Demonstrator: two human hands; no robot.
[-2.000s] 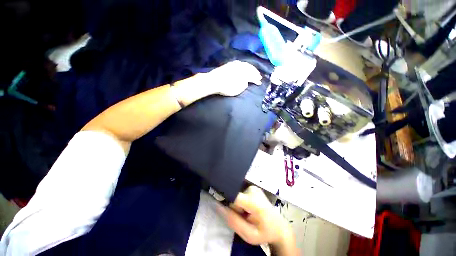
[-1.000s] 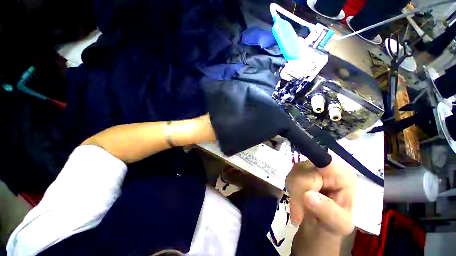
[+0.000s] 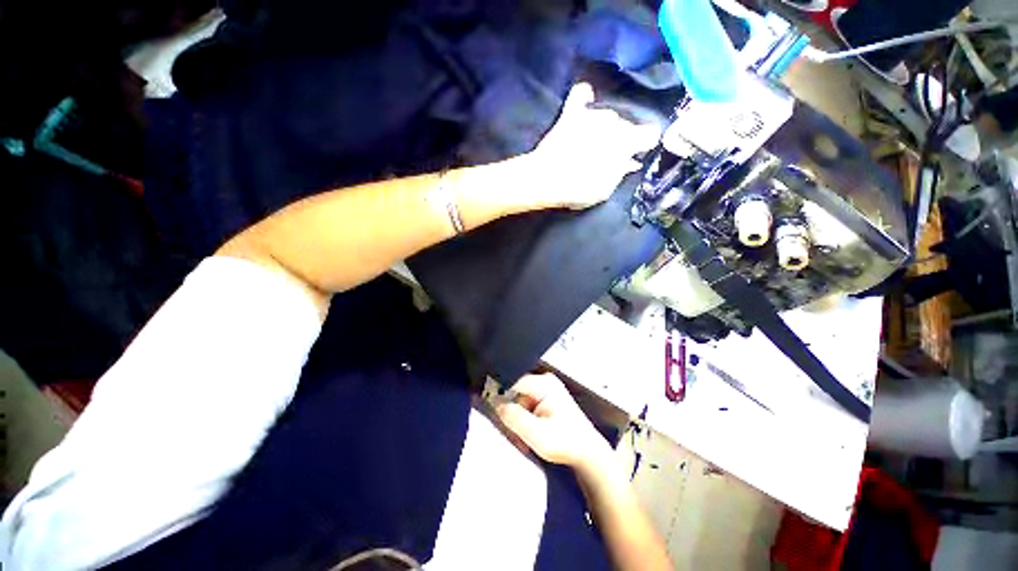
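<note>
A dark cloth piece (image 3: 536, 268) runs from the needle area of the sewing machine (image 3: 714, 145) down towards my lap. My left hand (image 3: 597, 151) lies on the cloth beside the needle area, fingertips close to the metal parts. Its finger undersides are hidden, so I cannot tell if it grips. My right hand (image 3: 547, 418) pinches the lower corner of the cloth, below the white table's edge. A flat black strip (image 3: 781, 340) runs diagonally from the machine across the white table (image 3: 781, 457).
A red-pink tool (image 3: 674, 366) and a thin grey sliver (image 3: 739, 386) lie on the table. Dark cloth (image 3: 324, 100) is heaped at the left. Dark scissors (image 3: 927, 167) are at the right. A white cylinder (image 3: 932, 418) and a red basket (image 3: 804, 547) are at lower right.
One second ago my left hand was under the cloth and my right hand was near the strip's side. Now my left hand is on top, and my right hand has moved left to the cloth's corner.
</note>
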